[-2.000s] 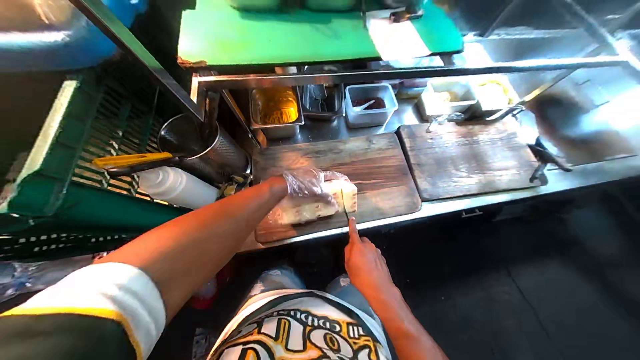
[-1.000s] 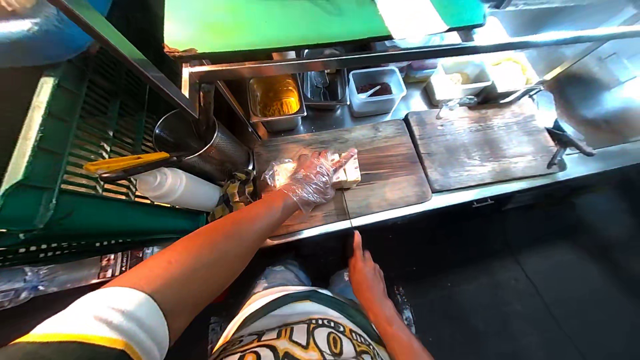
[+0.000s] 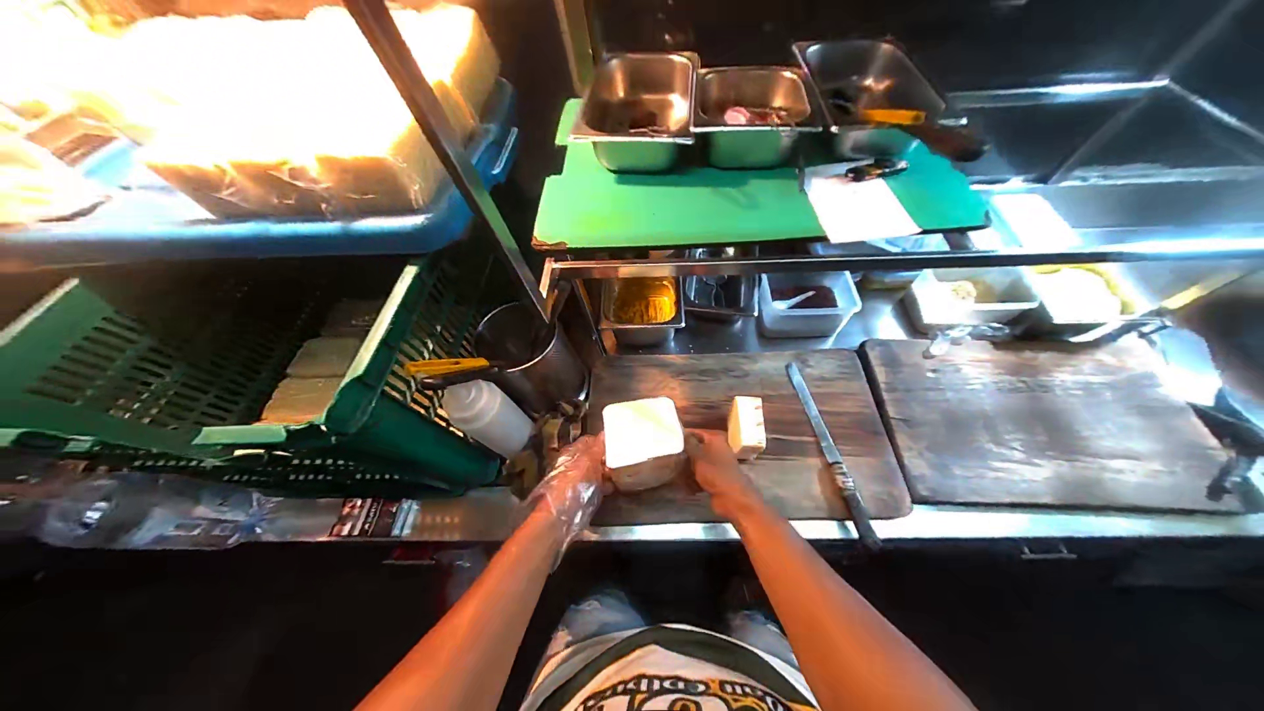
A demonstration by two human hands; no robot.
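Observation:
Between my two hands stands a pale, squared loaf of bread point(image 3: 644, 442) on the near left part of a dark wooden board point(image 3: 691, 375). My left hand point(image 3: 576, 474), in a clear plastic glove, presses its left side. My right hand point(image 3: 716, 469), without a glove, grips its right side. Just right of my right hand a smaller cut piece of the loaf point(image 3: 748, 428) stands on the board. Farther right lies a long knife point(image 3: 828, 449), its handle reaching over the board's near edge. My fingertips are partly hidden by the loaf.
A second wooden board point(image 3: 1047, 425) adjoins on the right. At the left are a green plastic crate point(image 3: 360, 380), a white squeeze bottle point(image 3: 487, 417) and a metal container point(image 3: 538, 360). Food tubs line the back below a metal shelf bar point(image 3: 790, 265); steel pans stand on a green board point(image 3: 681, 212) above.
My right hand has let go of the knife, which now lies on the board, and has moved to the loaf. A cut piece now stands apart. The view has shifted.

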